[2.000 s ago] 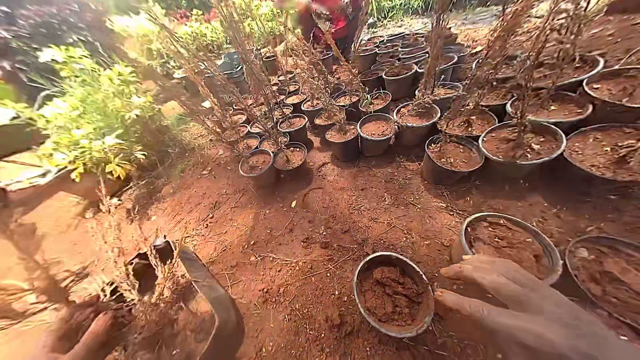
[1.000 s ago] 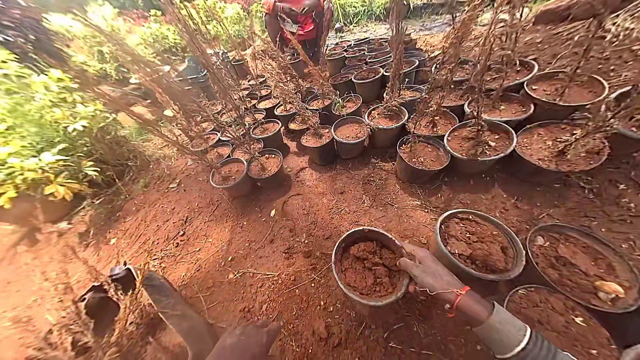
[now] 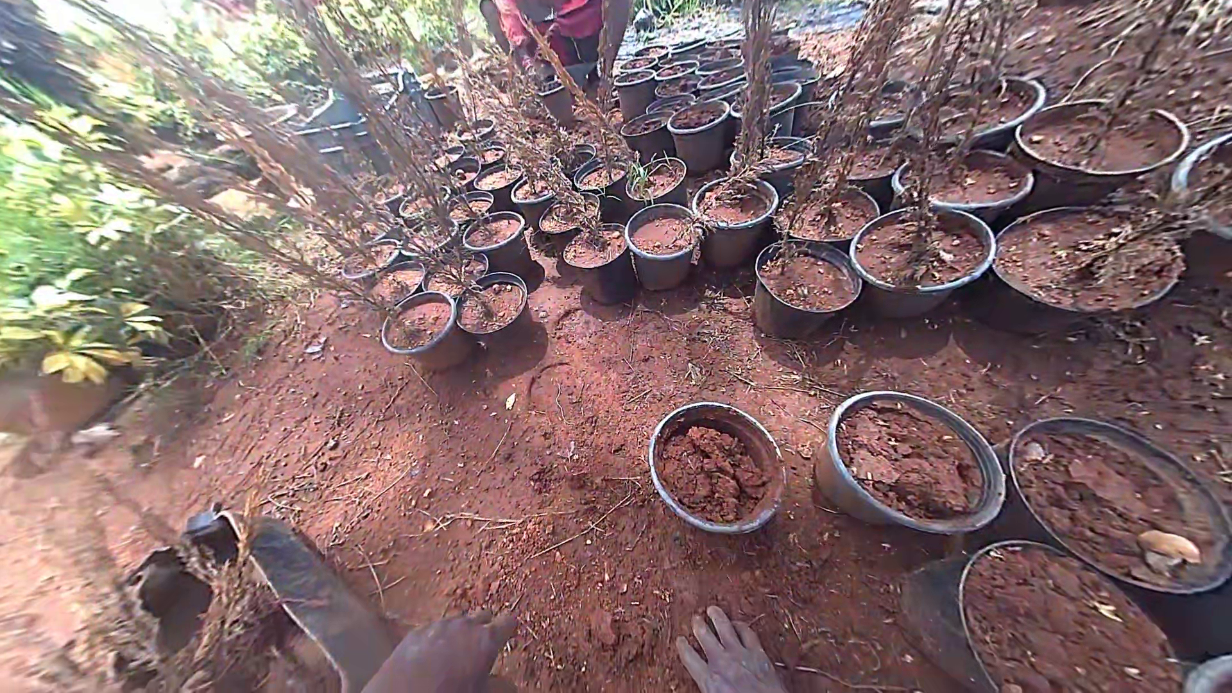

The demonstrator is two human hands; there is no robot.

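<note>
My left hand (image 3: 448,650), blurred and cut off by the bottom edge, is beside a dark curved strip of a damaged plastic container (image 3: 313,597); its grip cannot be made out. Dry stems (image 3: 226,616) show around that container. My right hand (image 3: 730,656) is low over or on the red soil, fingers apart, holding nothing. Above it stands a small black plastic pot (image 3: 717,467), partly filled with clumpy red soil and apart from the hand. A larger soil-filled pot (image 3: 910,462) stands to its right.
More soil-filled pots (image 3: 1068,616) stand at the lower right, one with a pale lump (image 3: 1167,547). Rows of pots with dried plants (image 3: 924,260) span the back. Another person in red (image 3: 568,19) bends behind them. Leafy plants (image 3: 77,327) grow at left.
My right hand has let go of the small pot's rim, which it held a second ago, and has moved down toward the bottom edge.
</note>
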